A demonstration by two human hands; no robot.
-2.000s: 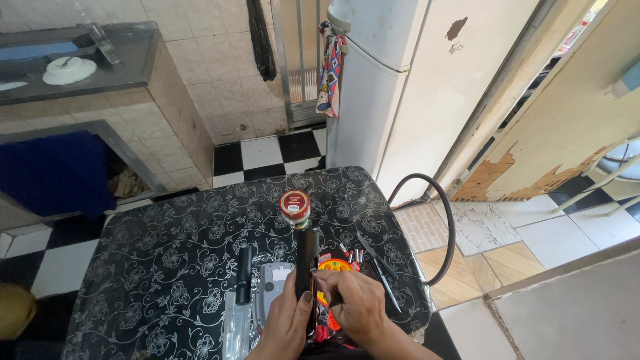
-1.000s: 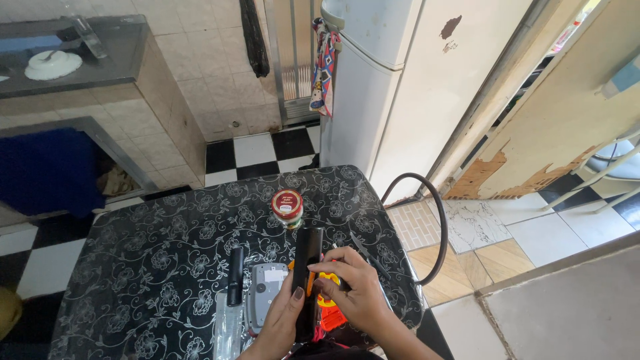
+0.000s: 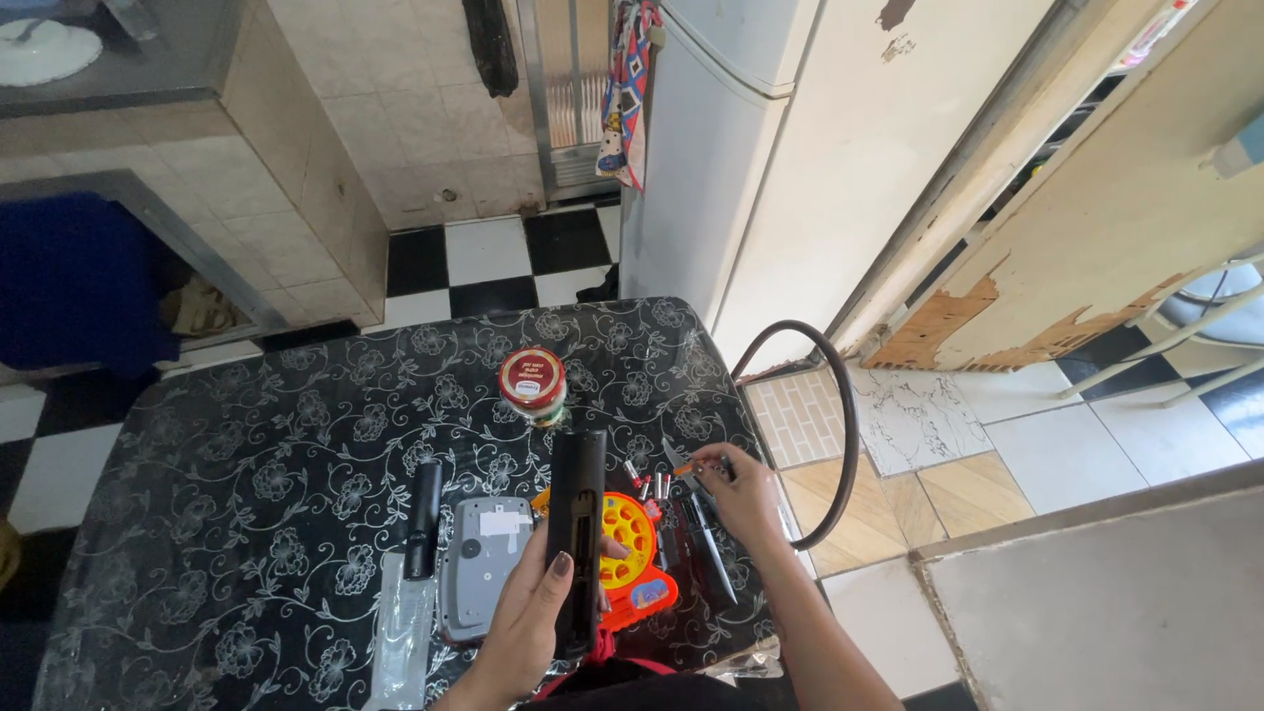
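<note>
My left hand (image 3: pixel 538 602) holds a long black plastic device (image 3: pixel 576 533) upright, with an open slot in its face toward me. My right hand (image 3: pixel 739 489) is over the table's right side, its fingers pinched on a small orange-and-dark cylinder (image 3: pixel 688 469), perhaps a battery. Several small red-and-silver batteries (image 3: pixel 648 484) lie just left of those fingers. Beyond the black device is an orange and yellow plastic toy (image 3: pixel 632 553), partly hidden. A grey plastic device (image 3: pixel 482 563) lies left of my left hand, and a black case (image 3: pixel 424 518) lies left of that.
A red-lidded glass jar (image 3: pixel 532 383) stands on the flower-patterned tablecloth (image 3: pixel 296 494). Clear plastic packaging (image 3: pixel 403 632) lies near the front. A knife blade (image 3: pixel 674 454) and a pen-like object (image 3: pixel 713 553) are at the right. A dark hose (image 3: pixel 851 434) loops beside the table, near the refrigerator (image 3: pixel 711 197).
My right hand has moved right, away from the black device, with the small cylinder in its fingers. My left hand still holds the device. The view has shifted somewhat.
</note>
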